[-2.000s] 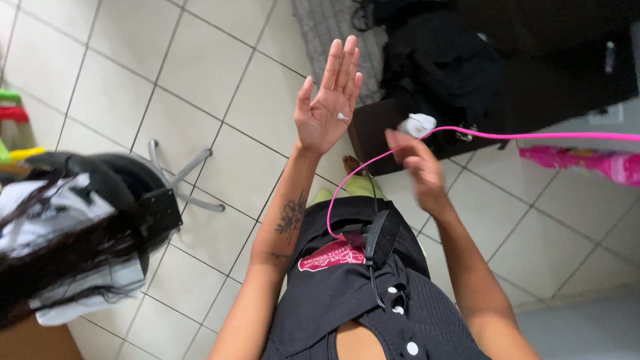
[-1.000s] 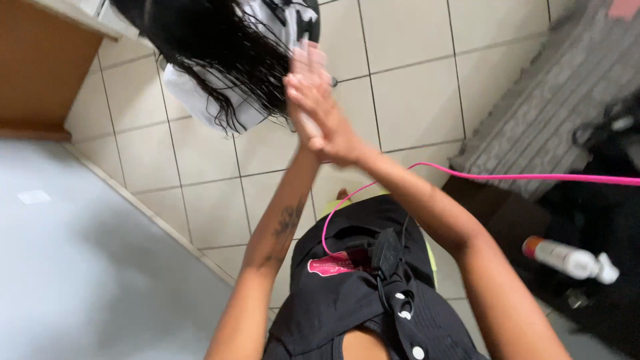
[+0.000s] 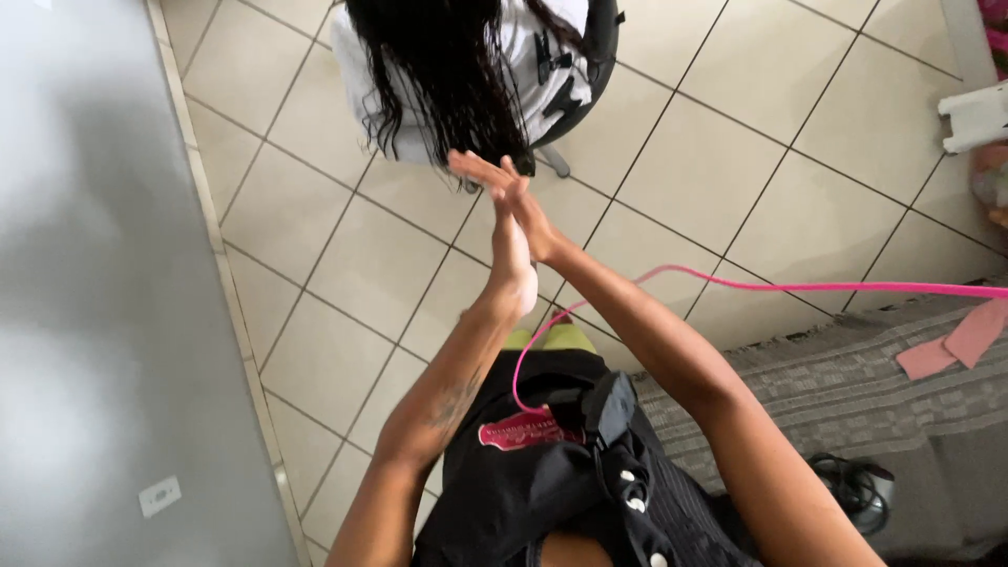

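Note:
My left hand (image 3: 512,256) and my right hand (image 3: 529,216) are pressed palm to palm in front of me, fingers extended and partly crossed at the tips. No tool shows in either one. Just beyond my fingertips hang the ends of a seated person's long, wet-looking dark hair (image 3: 457,79). White cloth (image 3: 555,94) covers that person's back, with black hair clips (image 3: 547,59) on it. A pink cable (image 3: 756,285) runs from my black apron (image 3: 504,504) off to the right.
Around the person curves a black chair (image 3: 602,71) with metal legs. A grey wall with a power outlet (image 3: 160,496) is at the left. At the lower right, a grey woven cover (image 3: 929,441) bears pink cloth pieces (image 3: 953,342) and a coiled black cord (image 3: 854,488).
Two seconds ago my hands were apart, one palm up with a white dab on it; now they are together. The view has swung, bringing the seated person to the top centre.

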